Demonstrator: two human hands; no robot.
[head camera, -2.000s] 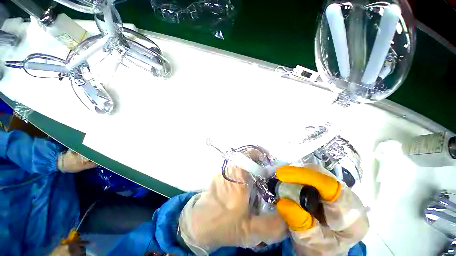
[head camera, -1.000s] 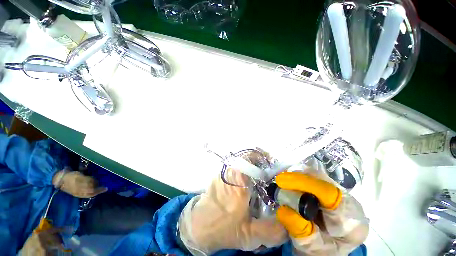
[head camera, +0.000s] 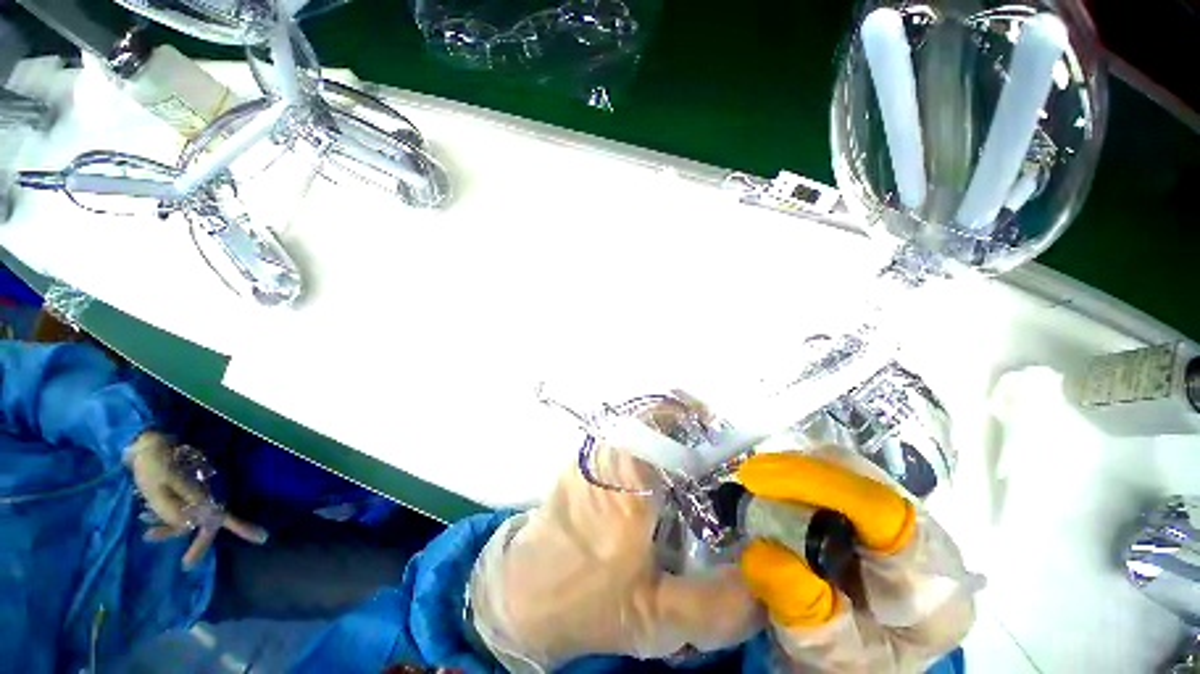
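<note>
A mirror-silver balloon-dog figurine (head camera: 967, 145) lies tilted, its big rounded lobe over the bench's far edge and its smaller lobes between my hands. My left hand (head camera: 579, 566), in a thin whitish glove, is closed around a small lobe near the figurine's end. My right hand (head camera: 869, 566) has orange finger cots on two fingertips. These pinch a small cylinder (head camera: 782, 524) with black ends and a pale body. One black end is close to or against the figurine's small segments; exact contact is hidden by the fingers and reflections.
Another silver figurine (head camera: 283, 119) stands at upper left by a labelled bottle (head camera: 178, 90). A second bottle (head camera: 1132, 382) and a white cloth (head camera: 1033, 435) are at right. A blue-sleeved person's gloved hand (head camera: 184, 494) is at left. A plastic bag (head camera: 533, 40) lies on the green belt.
My right hand and the cylinder have shifted slightly right; my left hand stays nearly still. The neighbouring person's hand has moved and now shows spread fingers. The bag on the belt has slid slightly right.
</note>
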